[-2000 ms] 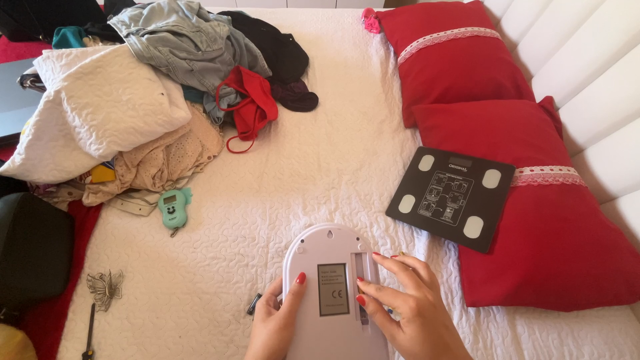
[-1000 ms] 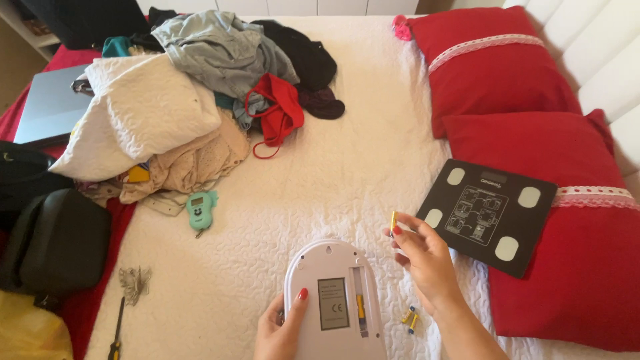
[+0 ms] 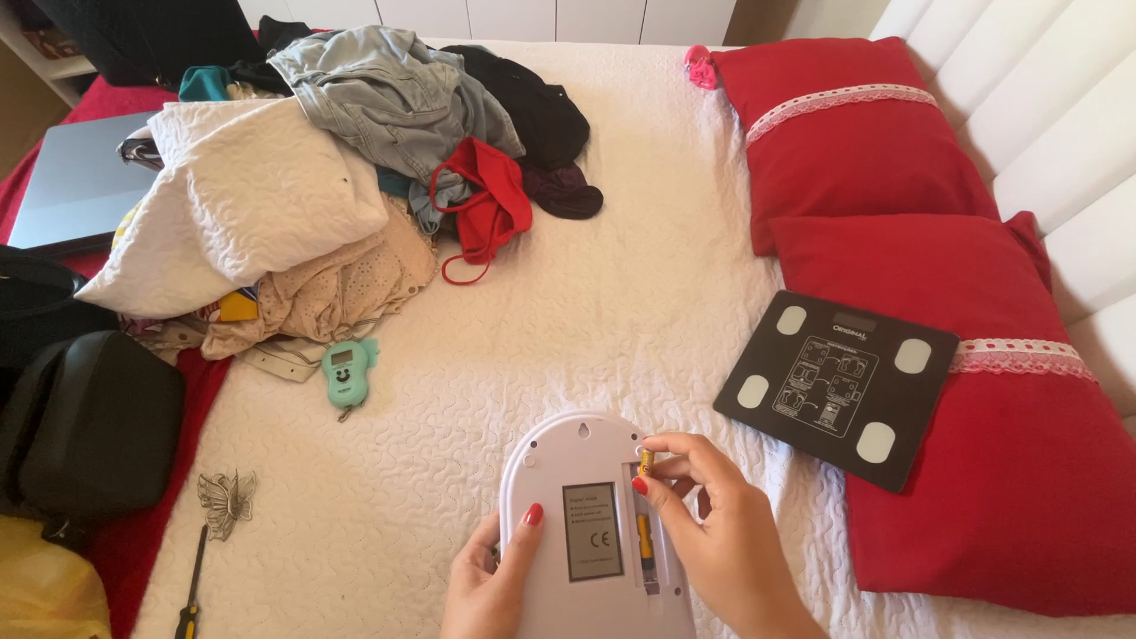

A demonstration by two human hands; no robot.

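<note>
A white plastic device (image 3: pixel 541 479) with a rounded end and a label on its underside lies face down, gripped along its left edge by my left hand (image 3: pixel 497 572). Its long battery slot holds one yellow-and-dark battery (image 3: pixel 644 541) in the lower part. Between thumb and finger, my right hand (image 3: pixel 728 532) pinches a second yellow battery (image 3: pixel 646 462) over the slot's upper end. Whether that battery touches the contacts I cannot tell.
A black glass body scale (image 3: pixel 754 355) leans on a red pillow (image 3: pixel 967 524). Left lie a mint hanging scale (image 3: pixel 346 377), a screwdriver (image 3: pixel 191 586), a metal butterfly ornament (image 3: pixel 227 504), a black case (image 3: pixel 115 426) and piled clothes (image 3: pixel 390 89).
My right hand has moved with the battery from beside the device to its slot. Two seconds ago that hand was at the slot. Loose batteries seen right of the device a second ago are now out of sight.
</note>
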